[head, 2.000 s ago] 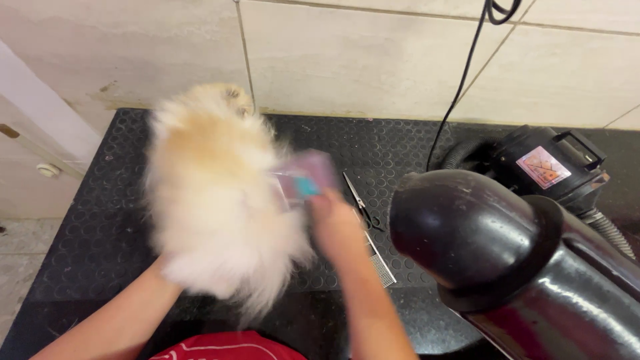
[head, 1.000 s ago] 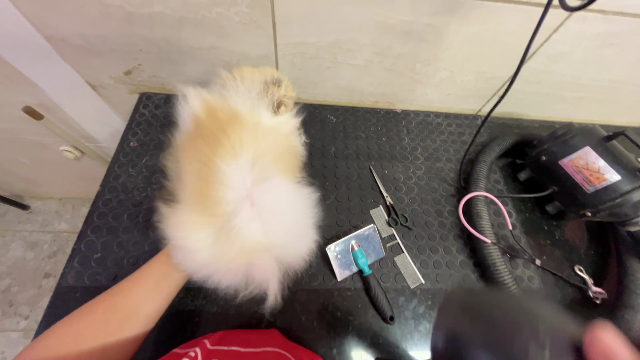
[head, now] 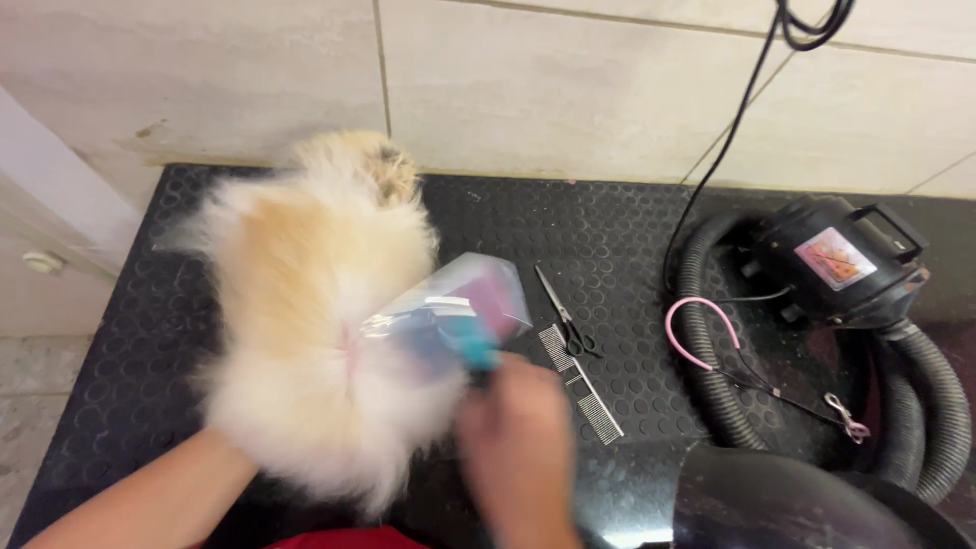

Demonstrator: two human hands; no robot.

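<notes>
A fluffy cream and tan dog (head: pixel 305 259) stands on the black rubber-topped table, its head toward the wall. My right hand (head: pixel 518 435), blurred, holds a slicker brush (head: pixel 465 339) with a teal and black handle against the fur of the dog's right side. A clear, shiny sheet or bag with a purple patch shows around the brush head; its exact form is blurred. My left forearm (head: pixel 160 488) reaches to the dog's rear left side, and the left hand is hidden in or behind the fur.
Scissors (head: pixel 563 309) and a metal comb (head: pixel 583 385) lie right of the brush. Farther right are a black blower (head: pixel 835 259), its ribbed hose (head: pixel 694 328) and a pink-sleeved grooming loop (head: pixel 675 324). A glossy black dryer nozzle (head: pixel 778 496) fills the lower right. A tiled wall stands behind.
A second ago the slicker brush lay on the table beside the comb; now my right hand has it at the dog's side. My left arm stays by the dog's rear.
</notes>
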